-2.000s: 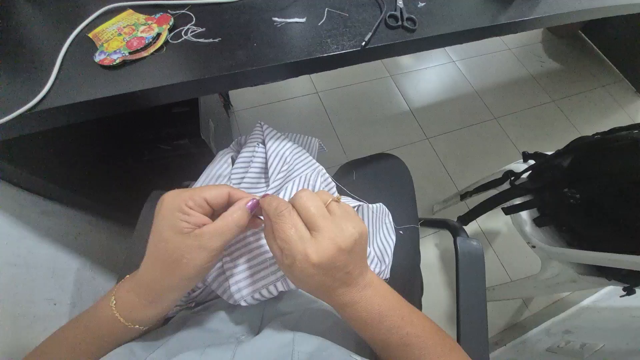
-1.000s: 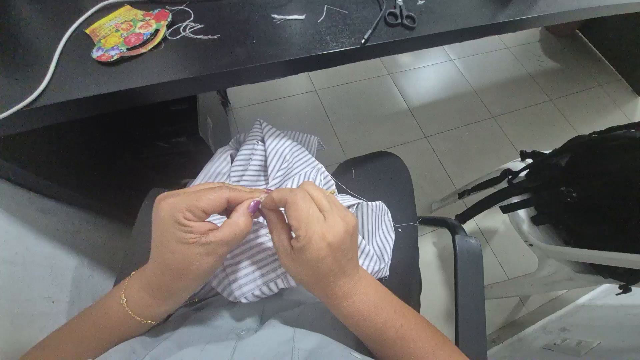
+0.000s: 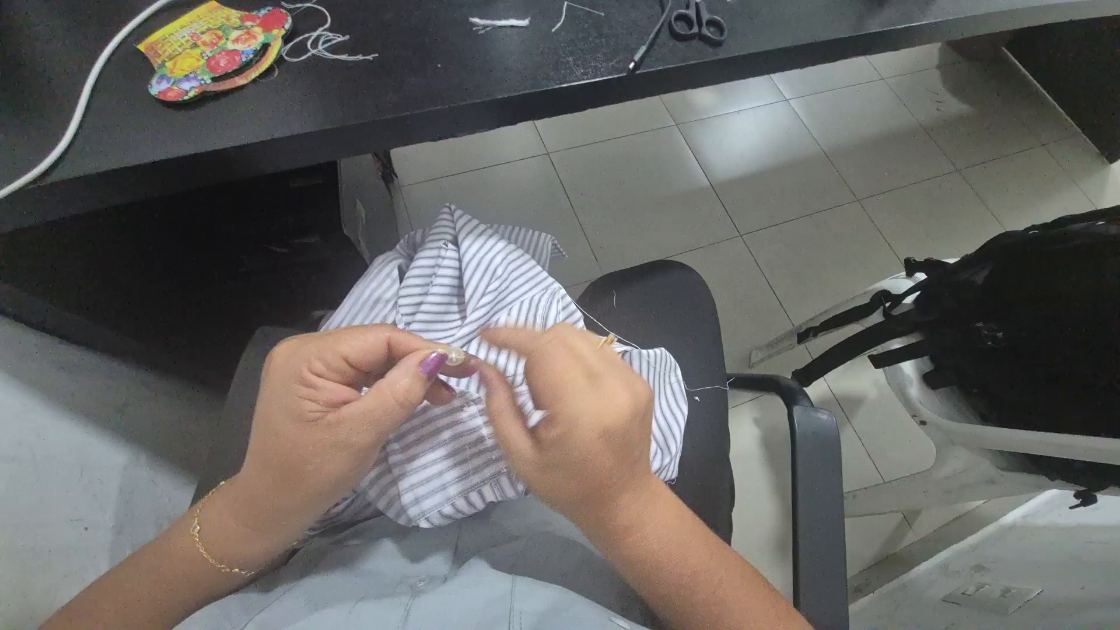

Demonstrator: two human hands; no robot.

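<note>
My left hand pinches a small pale, shiny thing, perhaps a button, between thumb and fingertip. My right hand is right beside it, thumb near the left fingertips and index finger blurred and raised; whether it holds a thread or needle cannot be told. Under both hands a white cloth with grey stripes lies bunched on my lap. A thin thread runs from near my right hand over the cloth towards the chair's armrest.
On the black desk lie a colourful flowered card, loose white threads, small scissors, a slim dark tool and a white cable. A black armrest stands at right, beside a white chair bearing a black backpack.
My right hand's index finger has lifted away from the left fingertips, and a pale, shiny thing now shows in my left pinch. The striped cloth remains on my lap.
</note>
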